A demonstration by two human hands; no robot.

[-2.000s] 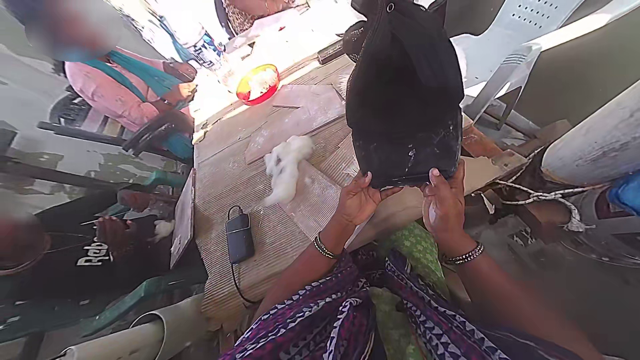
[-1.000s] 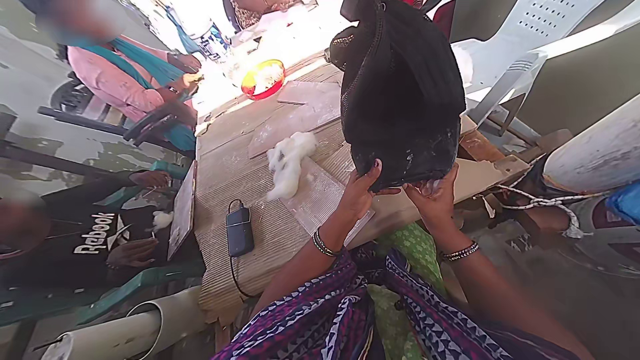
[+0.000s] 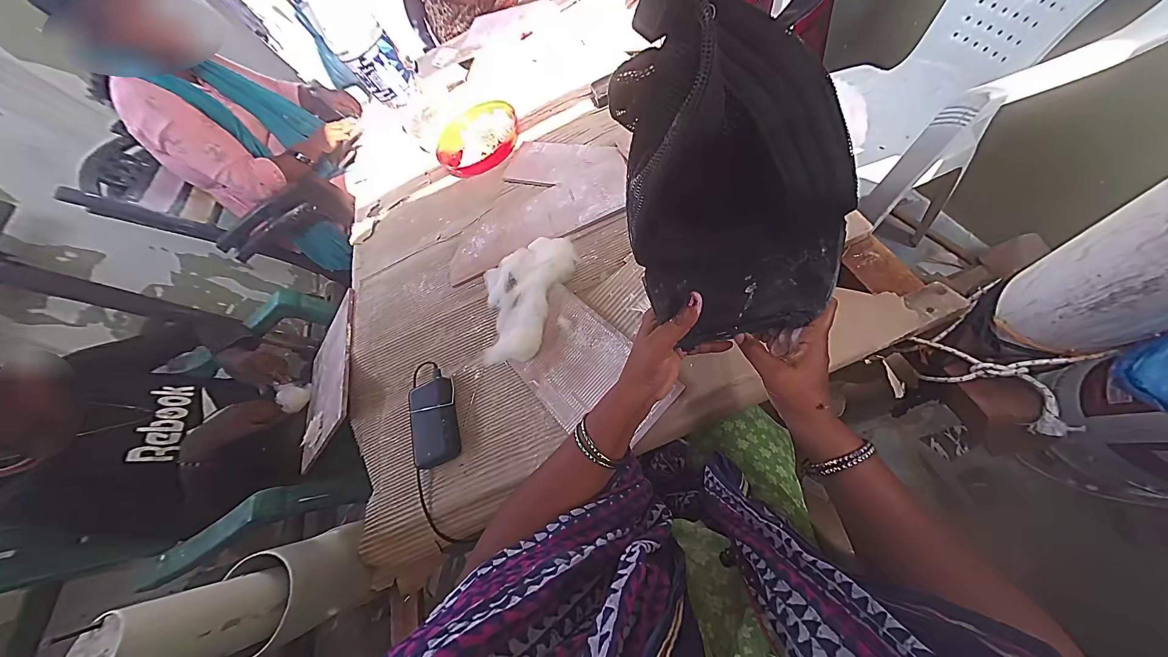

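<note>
A black backpack (image 3: pixel 744 182) with a zip stands tall at the table's near right edge. My left hand (image 3: pixel 662 351) grips its lower left corner, thumb up on the fabric. My right hand (image 3: pixel 794 360) holds the lower right corner, its fingers partly hidden by the bag. Left of the bag, a tuft of white fibre (image 3: pixel 525 301) lies on the table, partly on a ribbed clear sheet (image 3: pixel 584 356). Farther left lies a dark power bank (image 3: pixel 434 422) with a cable plugged in.
The corrugated cardboard table top (image 3: pixel 392 365) carries flat boards (image 3: pixel 566 187) and a red bowl (image 3: pixel 476 137) with pale contents. Two people sit along the left side. A white plastic chair (image 3: pixel 940 82) stands at the back right, with a pale pipe (image 3: pixel 1086 274) and knotted rope (image 3: pixel 995 370) nearer.
The bottom of the bag has turned and tilted in my hands since the first frame. Both hands have stayed at its lower corners.
</note>
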